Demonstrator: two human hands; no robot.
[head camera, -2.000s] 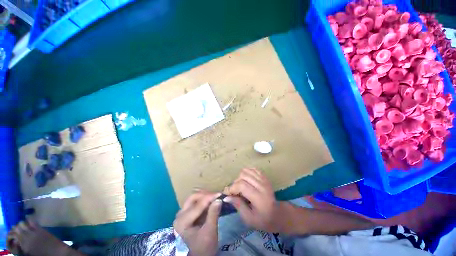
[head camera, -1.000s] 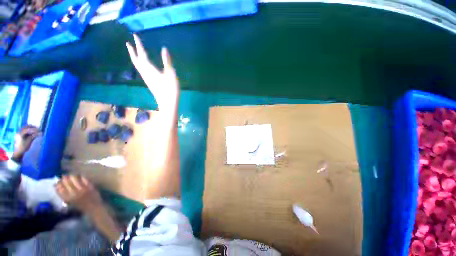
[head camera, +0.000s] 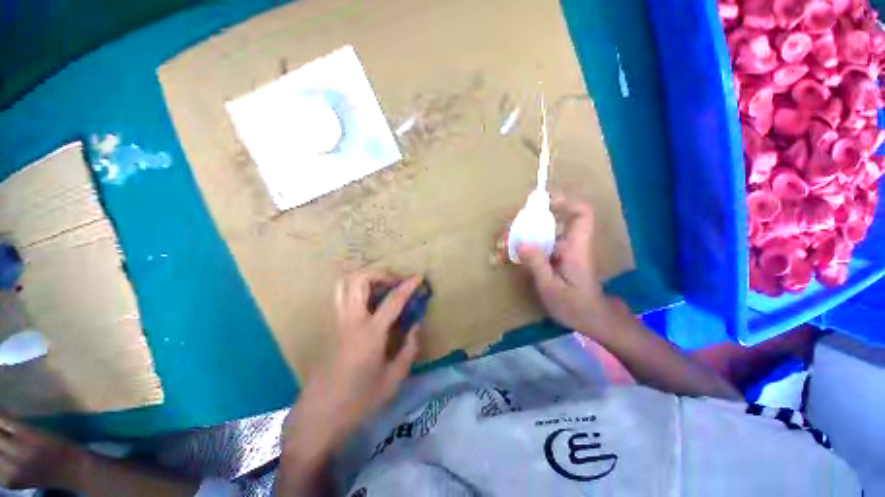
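Note:
My left hand (head camera: 374, 320) is low over the near part of the cardboard sheet (head camera: 456, 233) and grips a dark-blue piece (head camera: 415, 307) between its fingers; the fingers partly hide it. My right hand (head camera: 573, 257) is to the right and holds the white glue bottle (head camera: 533, 228) by its round body. The long thin nozzle (head camera: 544, 146) points away from me, towards the far edge of the sheet. The nozzle does not touch the dark-blue piece. No black loop can be made out.
A white square (head camera: 272, 146) with a round white disc (head camera: 318, 123) lies on the sheet's far left. Thin white tips lie beside it. A blue bin (head camera: 713, 194) of red-pink pieces (head camera: 810, 146) stands right. At left are another cardboard mat (head camera: 87, 291), a dried glue patch (head camera: 126, 160) and a neighbour's hand (head camera: 29, 451).
One second ago an arm reached far out to the left and the bottle lay on the sheet. Now my left hand is back with a dark-blue piece and my right hand has taken up the bottle.

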